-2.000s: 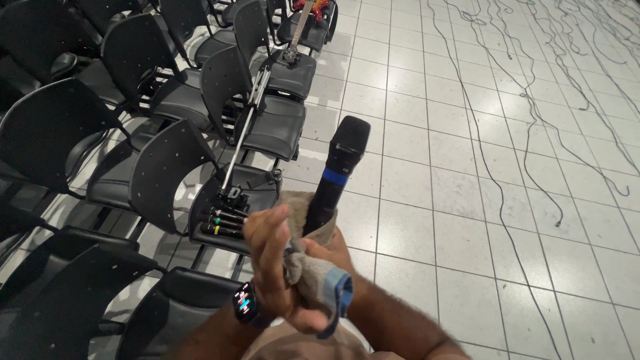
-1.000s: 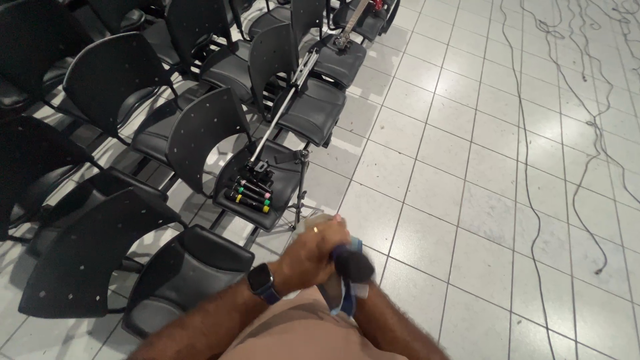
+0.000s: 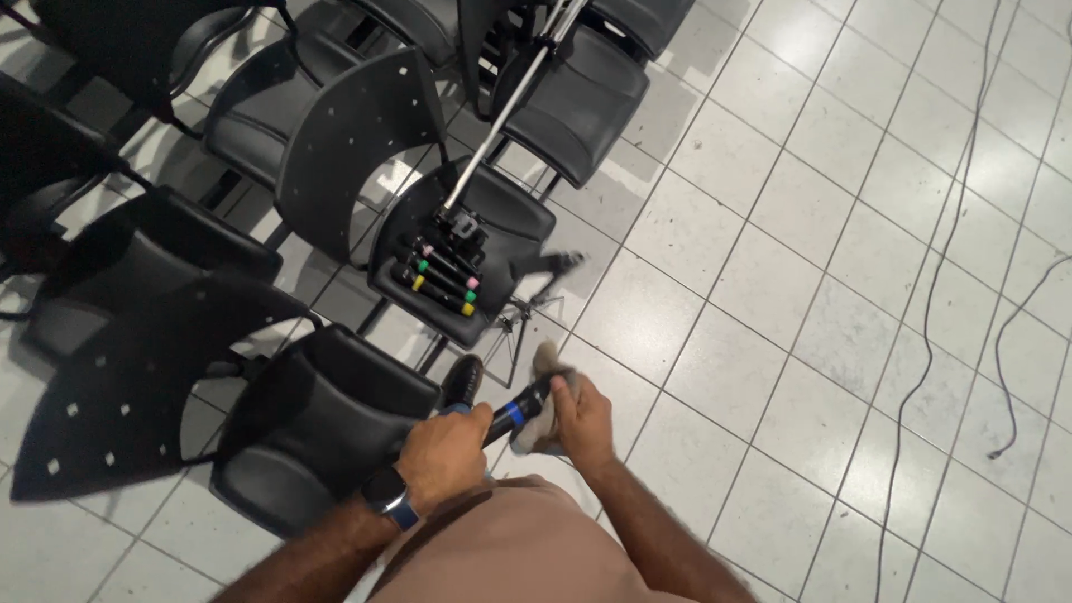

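Observation:
A black handheld microphone with a blue band lies slantwise between my hands. My left hand, with a smartwatch at its wrist, grips the body's lower end. My right hand holds a beige cloth around the head end, its thumb on top. The cloth hides part of the head. Beyond my hands, several microphones with pink, green and yellow bands lie side by side on a black chair seat, next to a black clamp at the end of a silver stand pole.
Rows of black chairs fill the left side. Thin black stand legs reach down by the seat's front edge. A black shoe shows beside my left hand. Black cables run over the white tiled floor at right.
The microphone has gone from upright to slanting, with its blue band in sight again. My left hand now grips its body, and my right hand has the cloth at its head. The view has moved closer to the chairs.

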